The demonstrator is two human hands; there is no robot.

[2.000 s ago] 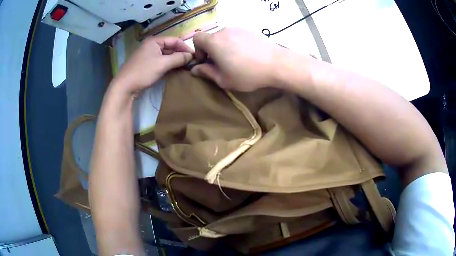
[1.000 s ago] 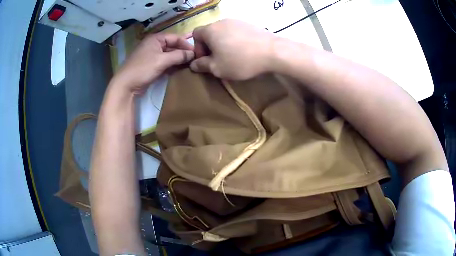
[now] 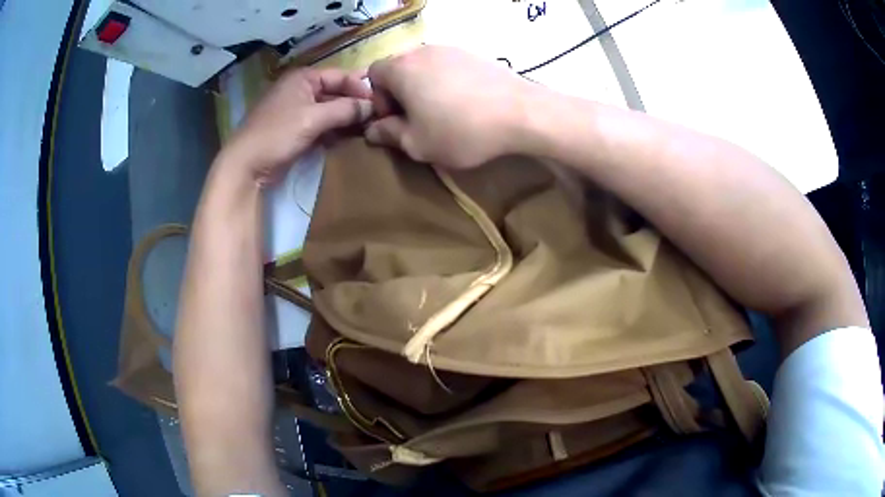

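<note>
A large tan-brown fabric bag panel point(image 3: 582, 301) fills the lower middle. A pale tan piping point(image 3: 497, 254) bends across it and ends in a frayed tip with loose threads. My left hand point(image 3: 296, 116) and my right hand point(image 3: 446, 107) meet at the panel's top edge. The fingertips of both hands pinch the top edge of the bag panel; what lies between them is mostly hidden. Below the panel, the bag opening shows a curved yellowish edge point(image 3: 340, 383).
The white sewing machine point(image 3: 209, 29) with a red switch is at the upper left. A white board point(image 3: 718, 87) with a black cord point(image 3: 587, 39) lies at the upper right. A looped tan strap point(image 3: 131, 291) lies left; more straps point(image 3: 733, 388) hang lower right.
Both hands stay pinched together at the top edge and have shifted only slightly. The panel and its piping have moved a little and their folds have changed slightly.
</note>
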